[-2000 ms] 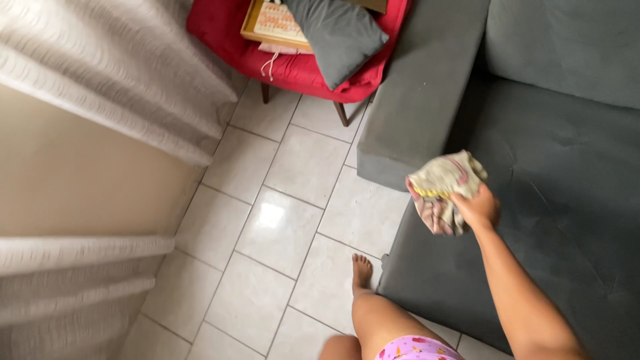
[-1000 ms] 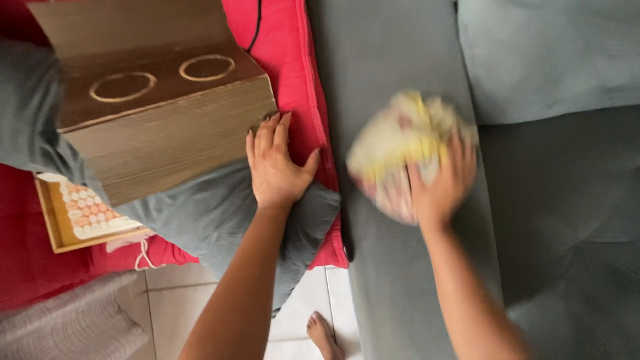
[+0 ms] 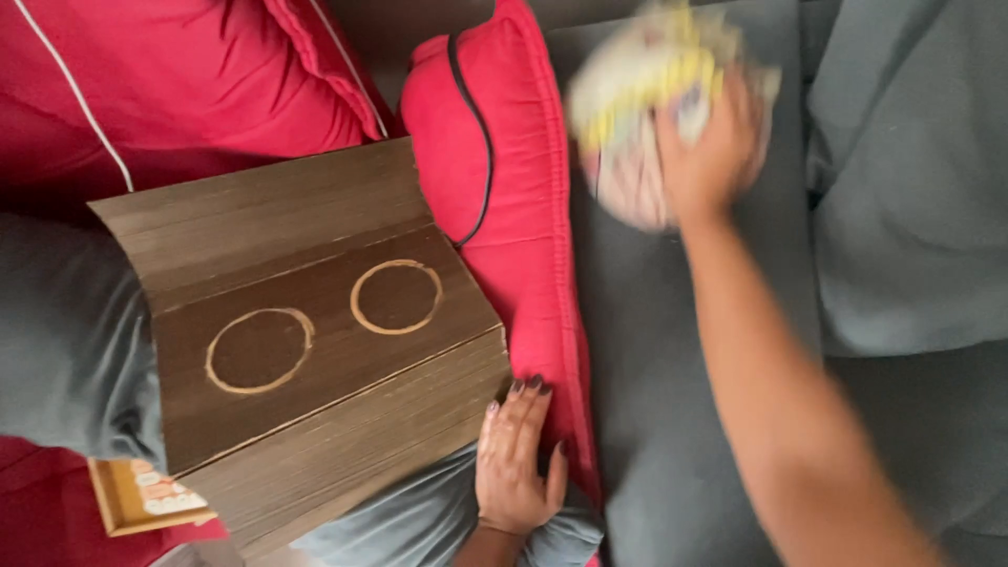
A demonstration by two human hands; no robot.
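My right hand (image 3: 713,150) presses a bunched, patterned cloth (image 3: 630,102) in cream, yellow and pink onto the grey sofa armrest (image 3: 669,354); both are blurred. Lower down, my left hand (image 3: 516,465) lies with its fingers spread on the edge of the red cushion (image 3: 496,220), its fingertips close to the corner of a brown wood-grain folding tray (image 3: 331,339) with two ring outlines. It holds nothing that I can see. Under the tray and beside this hand a grey pillow (image 3: 409,512) shows.
A black cable (image 3: 480,142) curves over the red cushion. Another red cushion (image 3: 197,71) with pale piping is at the upper left. Under the tray, at lower left, a wooden-framed board (image 3: 150,496) with round pieces sticks out. A grey sofa cushion (image 3: 913,181) stands on the right.
My right hand has carried the cloth from over the sofa seat to the armrest, then farther up along it. My left hand came into view at the tray's edge. The view has moved closer to the red chair.
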